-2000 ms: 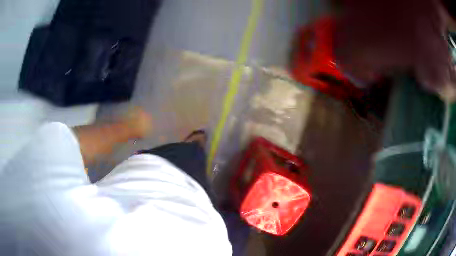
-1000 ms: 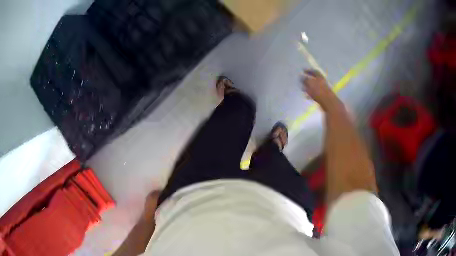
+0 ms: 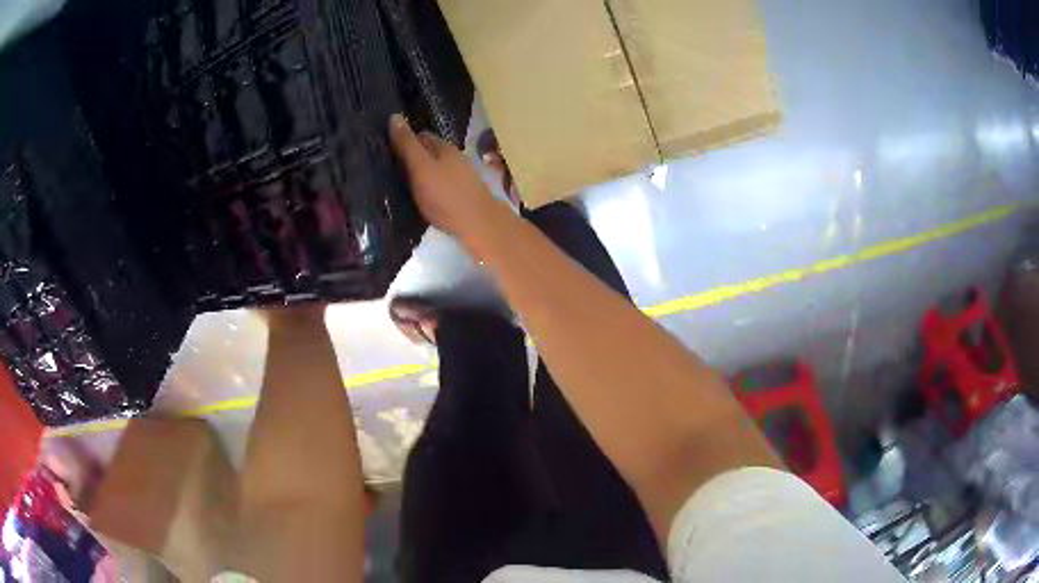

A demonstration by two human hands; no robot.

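Note:
A stack of glossy black blister trays (image 3: pixel 273 148) fills the upper left of the view, its pockets facing up. My right hand (image 3: pixel 439 182) holds the stack's right edge, with the fingers against the side. My left hand (image 3: pixel 294 313) is at the near edge, mostly hidden under the trays; only the wrist and a little of the hand show, and its fingers cannot be seen.
A closed cardboard box (image 3: pixel 615 85) lies just right of the trays. More black trays (image 3: pixel 68 308) stand at the left, with a brown box (image 3: pixel 160 484) below them. Red stools (image 3: pixel 798 427) stand at the lower right. A yellow line crosses the grey floor.
The view has turned and moved nearer to the black trays. My right hand, earlier out over the floor, is now on the stack. My left hand has moved from beside my leg to the trays' near edge.

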